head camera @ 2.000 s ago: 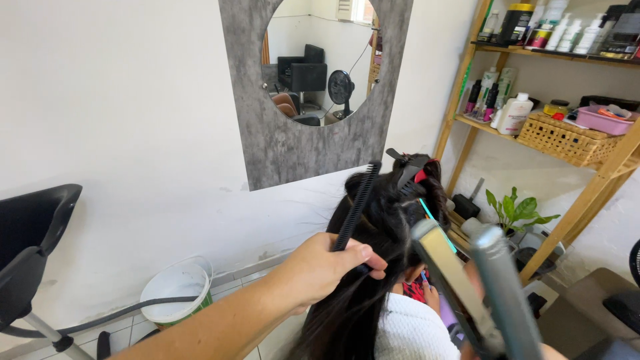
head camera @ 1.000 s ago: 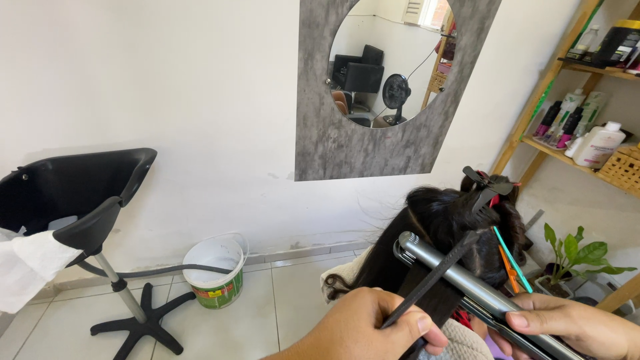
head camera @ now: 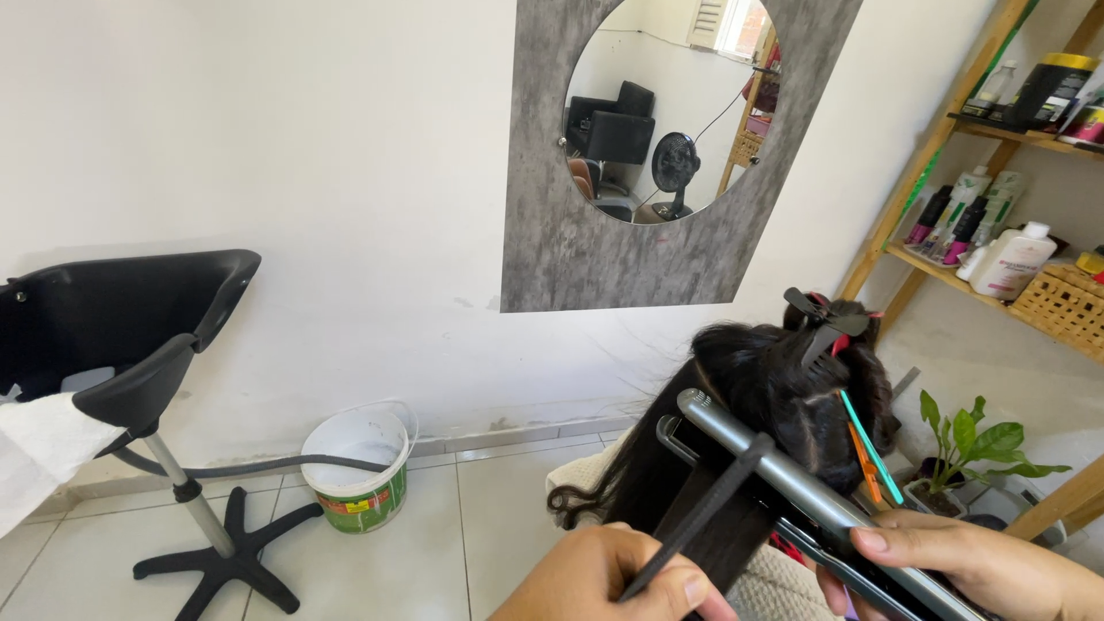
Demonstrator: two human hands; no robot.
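Observation:
At the bottom centre my left hand [head camera: 617,573] grips a black comb [head camera: 699,517], which slants up to the right over the hair. My right hand [head camera: 957,552] is closed around a grey hair straightener [head camera: 802,483] at the lower right. A section of long dark hair [head camera: 716,526] passes by the straightener's plates, one arm above it and one below. The seated person's head [head camera: 802,397] faces away, with black hair clips [head camera: 832,336] at the crown and teal [head camera: 867,444] and orange [head camera: 862,466] clips at the side. A white towel [head camera: 776,582] covers the shoulders.
A black wash basin [head camera: 207,302] on a star-shaped base stands left, its hose [head camera: 259,467] leading into a white bucket [head camera: 354,457]. A round mirror [head camera: 638,95] hangs ahead. Wooden shelves [head camera: 931,259] with bottles and a basket [head camera: 1065,302] stand right, above a potted plant [head camera: 970,440].
Two seconds ago the straightener was upright and apart from the hair; it now lies slanted across it. The comb has moved down from beside the crown. The view has swung left.

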